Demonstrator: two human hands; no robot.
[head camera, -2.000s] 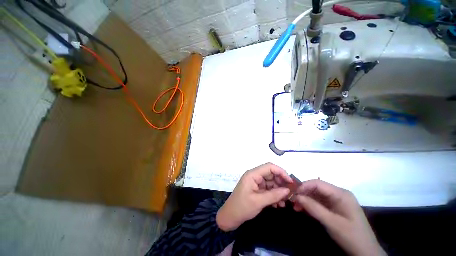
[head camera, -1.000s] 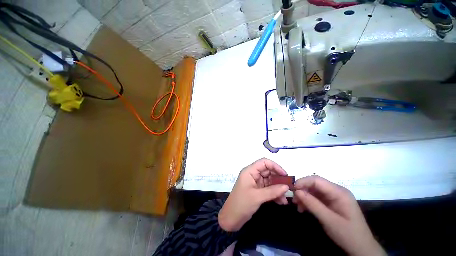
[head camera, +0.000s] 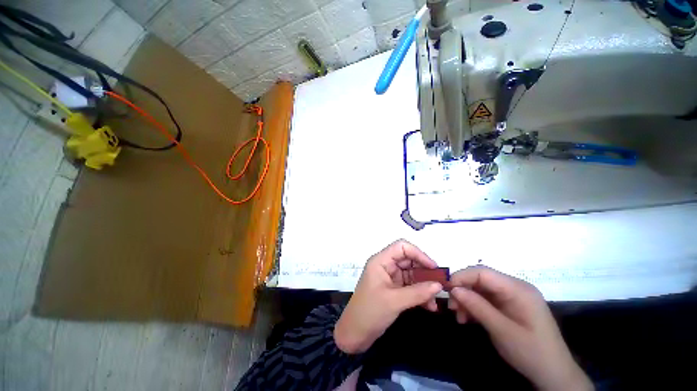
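A small reddish-brown tab (head camera: 430, 275) with a dark right end is pinched between my hands, just over the table's front edge. My left hand (head camera: 390, 294) holds its left part between thumb and fingers. My right hand (head camera: 500, 305) has its thumb and forefinger closed at the tab's dark right end; whether they grip it firmly is hard to see. Black cloth (head camera: 428, 347) lies below my hands in my lap. The sewing machine head (head camera: 535, 69) stands beyond my hands to the right, with the bright presser foot area (head camera: 451, 164) under it.
Blue-handled snips (head camera: 588, 153) lie on the bed under the machine arm. A light-blue stick (head camera: 397, 65) hangs left of the head. Cardboard (head camera: 145, 229), an orange cord (head camera: 235, 200) and a yellow plug (head camera: 93, 145) are at the left. A narrow olive-green tool (head camera: 310, 58) is at the wall.
The tab has turned from a slanted position to lying flat and level, showing its reddish face. The view has shifted, so the machine sits further left and up. Both hands stay together.
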